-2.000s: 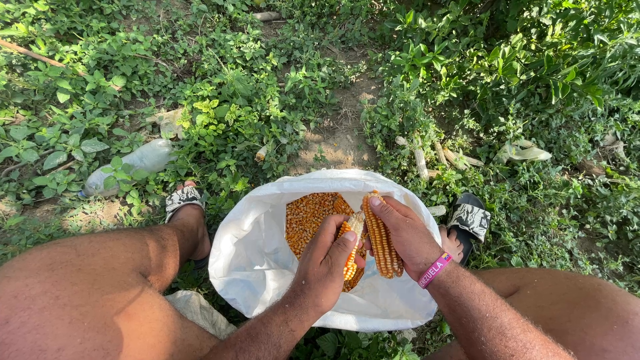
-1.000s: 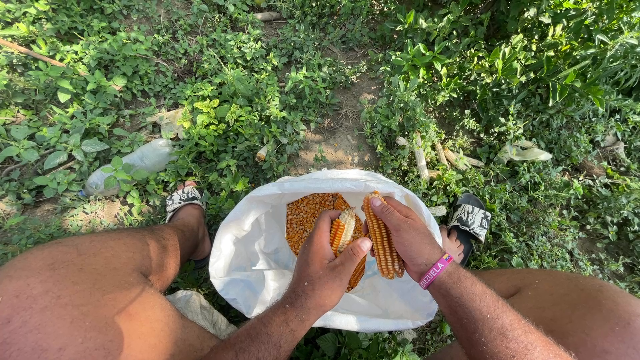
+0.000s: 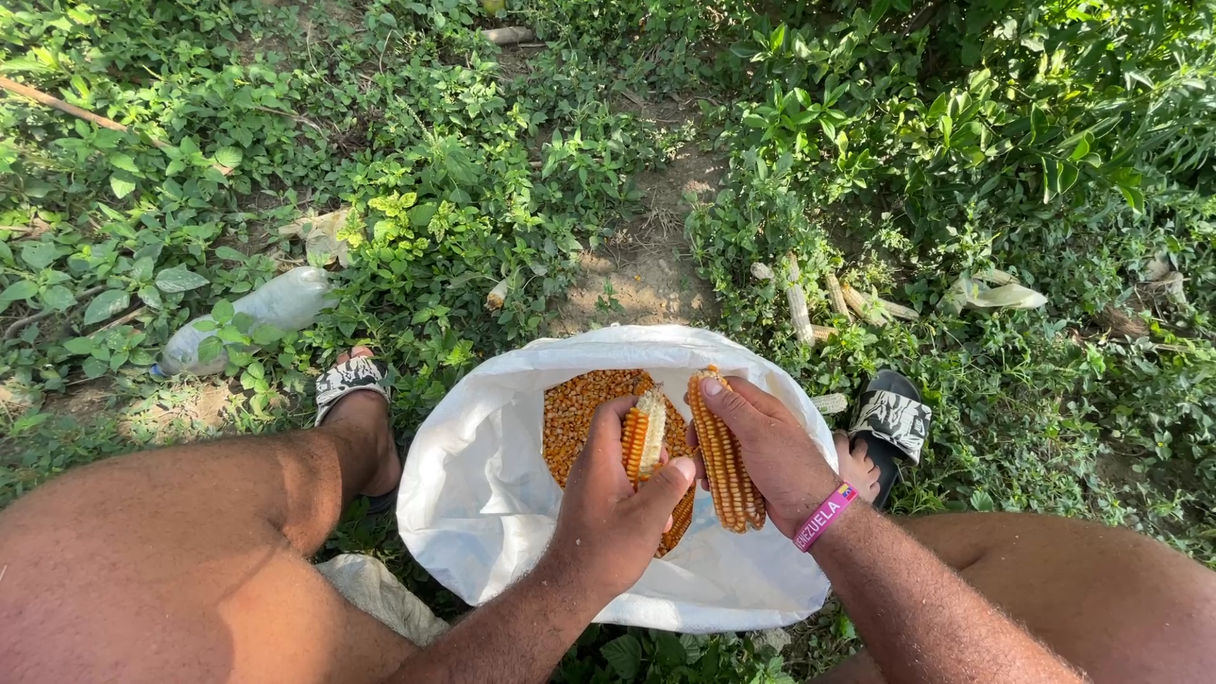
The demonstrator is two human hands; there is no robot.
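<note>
A white woven sack [image 3: 465, 475] stands with its mouth wide around loose orange corn kernels [image 3: 575, 408]. Over it, my left hand [image 3: 617, 503] grips a partly shelled corn cob [image 3: 644, 439], whose pale bare strip faces up between thumb and fingers. My right hand [image 3: 765, 446] holds a corn cob covered in kernels [image 3: 727, 465], with its thumb near the upper end. The two cobs are side by side, tilted. The lower part of the left cob is partly hidden by my left thumb. A pink wristband is on my right wrist.
Bare corn cobs [image 3: 798, 302] lie on the weeds beyond the sack at the right. A plastic bottle [image 3: 256, 318] lies at the left. My sandalled feet and bare legs flank the sack. Another pale sack [image 3: 380, 594] is partly under my left leg.
My left hand has turned the partly shelled cob a little, so its pale strip shows more than one second ago. My right hand has hardly moved.
</note>
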